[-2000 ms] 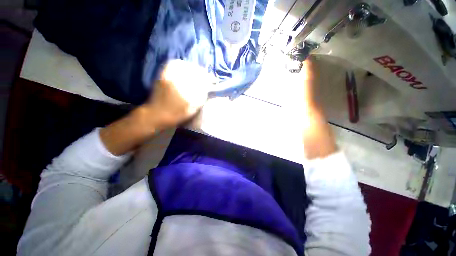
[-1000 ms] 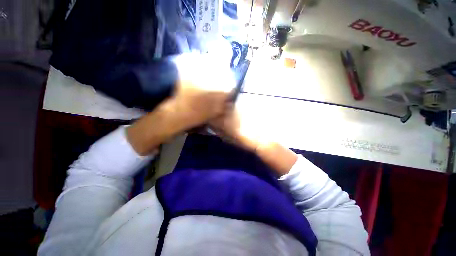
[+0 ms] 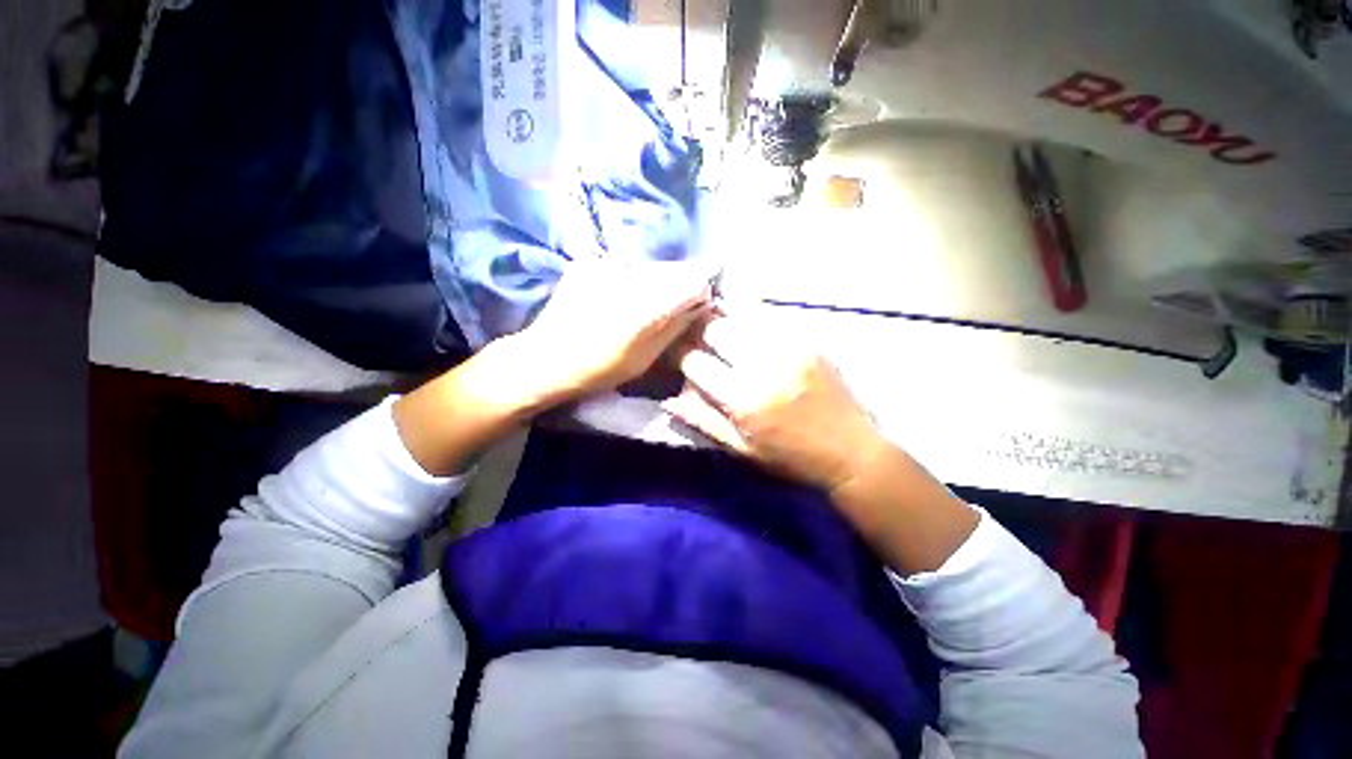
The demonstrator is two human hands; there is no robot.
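A navy garment piece (image 3: 282, 193) with a shinier, lighter blue wrinkled part (image 3: 497, 245) lies left of the needle area of a white sewing machine (image 3: 979, 89). My left hand (image 3: 601, 326) rests at the near edge of the cloth, washed out by glare. My right hand (image 3: 786, 408) is beside it, fingers bent. The fingertips of both hands meet just in front of the needle area and pinch a dark edge of the garment between them. The presser foot and needle are lost in the glare.
Red-handled snips (image 3: 1051, 237) lie on the machine bed under the arm. A dark hooked rod (image 3: 1219, 353) runs along the bed at right. A white printed label strip (image 3: 522, 89) hangs above the cloth. Dark red material shows below the table (image 3: 1157, 475) edge.
My right hand came from beside the needle area to join my left hand at the cloth's edge. Both hands now sit slightly apart, with fingertips meeting. The camera view has shifted.
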